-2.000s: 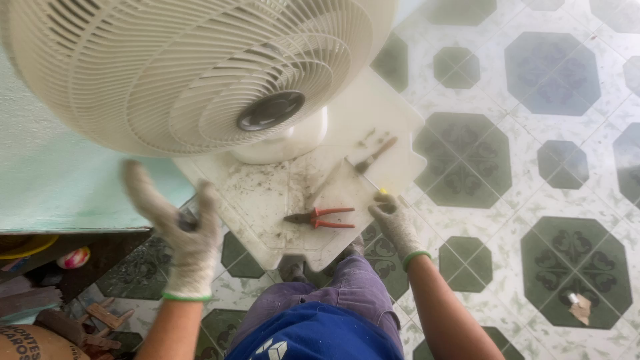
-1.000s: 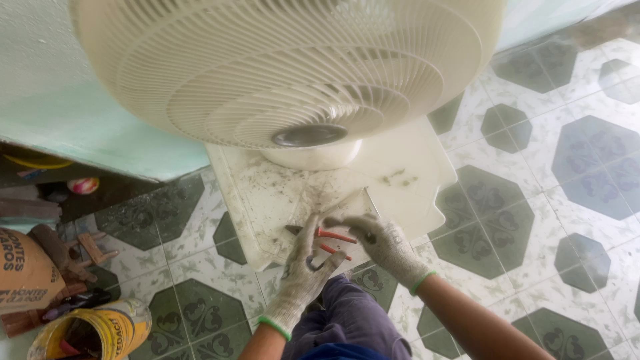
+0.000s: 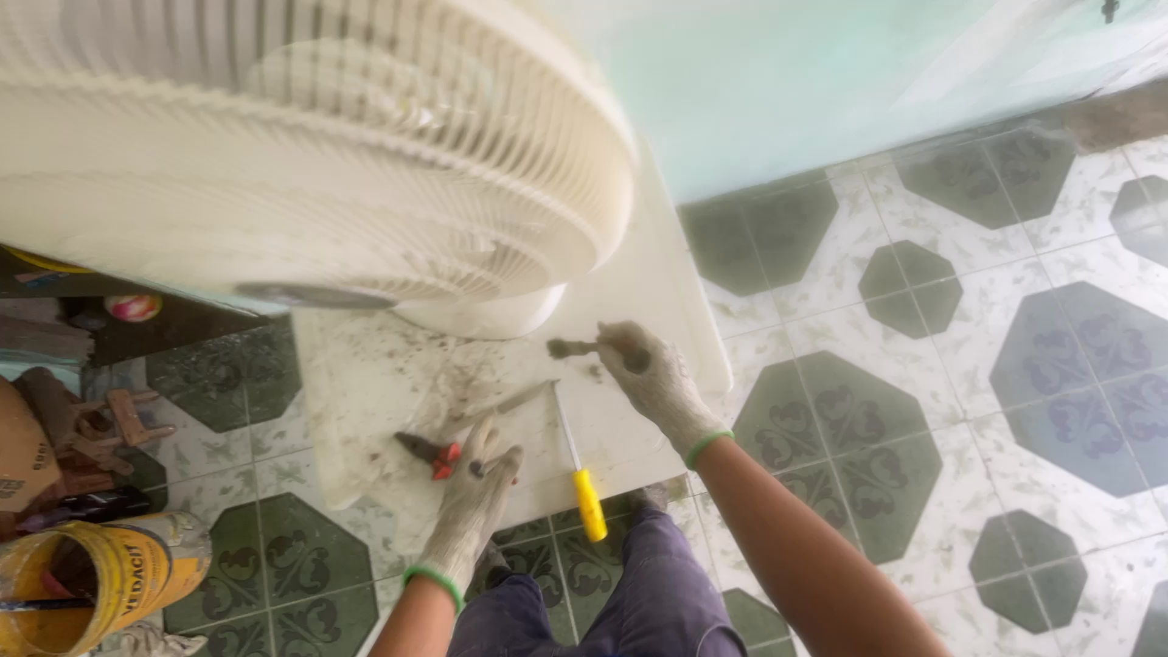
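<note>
A large cream fan (image 3: 429, 164) with a slatted grille stands on a dirty white tabletop (image 3: 639, 429). My gloved right hand (image 3: 643, 365) grips a small brush (image 3: 570, 348) by its handle, its bristles pointing left. Over the near part of the tabletop, my gloved left hand (image 3: 479, 484) rests over the handles of red-handled pliers (image 3: 429, 452), with fingers apart; whether it grips them is unclear. Between my hands lies a screwdriver (image 3: 589, 506) with a yellow handle that overhangs the near edge. A thin flat blade (image 3: 525, 399) lies beside the screwdriver's tip.
A yellow bucket (image 3: 137, 575) stands on the patterned tile floor at lower left. Behind it are a paper sack (image 3: 23, 452) and wooden pieces (image 3: 123, 424). A pale green wall (image 3: 776, 82) rises beyond the tabletop. Dirt lies scattered near the fan's base.
My right hand has taken hold of the brush, and my left hand is now over the pliers. The view has swung a lot.
</note>
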